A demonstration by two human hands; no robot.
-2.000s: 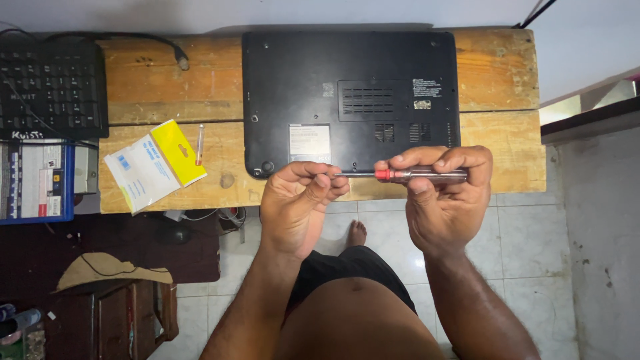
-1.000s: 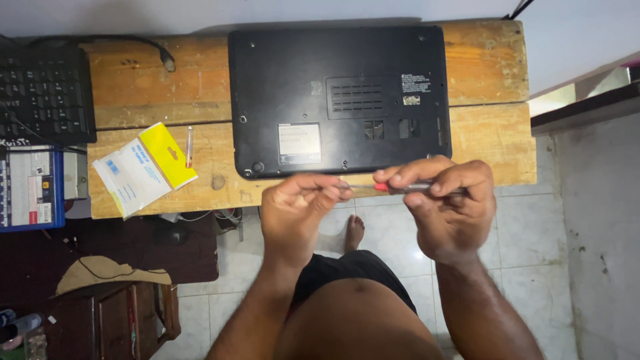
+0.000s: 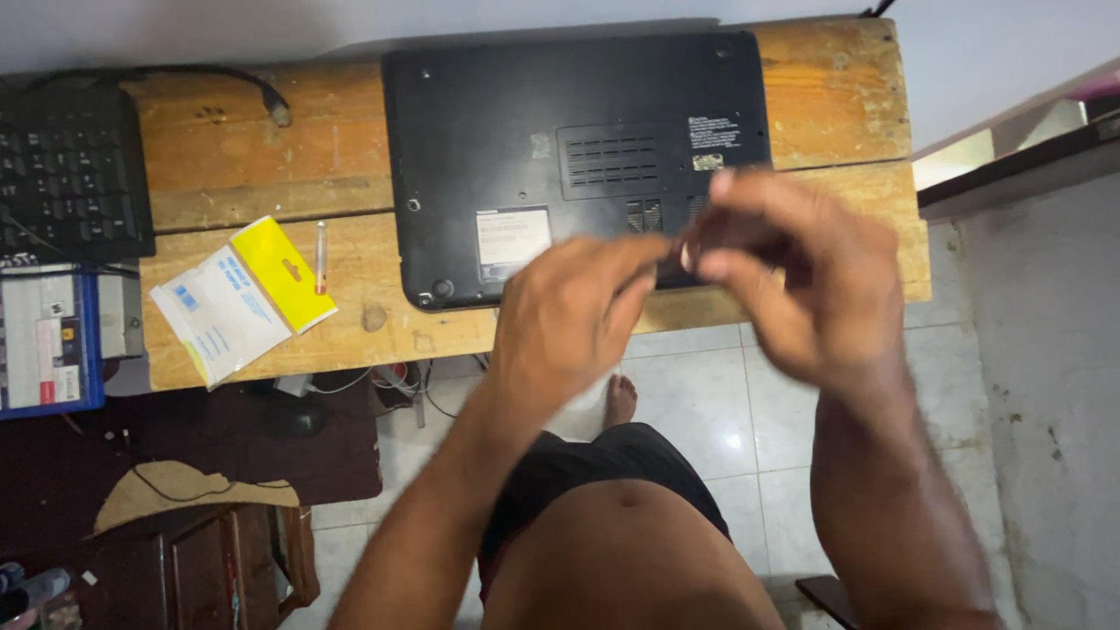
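Observation:
A black laptop [image 3: 490, 114] lies underside up on the wooden table, its vents and a white label showing. Above its near edge, my right hand [image 3: 814, 271] is raised with curled fingers around a blurred, mostly hidden thing, which looks like the small screwdriver [image 3: 687, 255] of the earlier frames. My left hand [image 3: 573, 306] is just to the left, its fingertips close to that thing; blur hides whether they grip it. Left of the laptop lie a yellow and white packet [image 3: 236, 297] and a thin clear tube with a reddish end [image 3: 321, 258].
The wooden table [image 3: 262, 192] stands against the wall. On its left are a black keyboard [image 3: 70, 175] and a cable with a plug [image 3: 276, 109]. A blue-edged box [image 3: 52, 341] sits at the lower left. Below are cables, dark wooden furniture [image 3: 210, 560] and a tiled floor [image 3: 700, 394].
The red-collared screwdriver showed plainly between both hands before; now it is mostly hidden and blurred. My right hand has risen and turned over the laptop's near edge, while my left hand has turned back-up.

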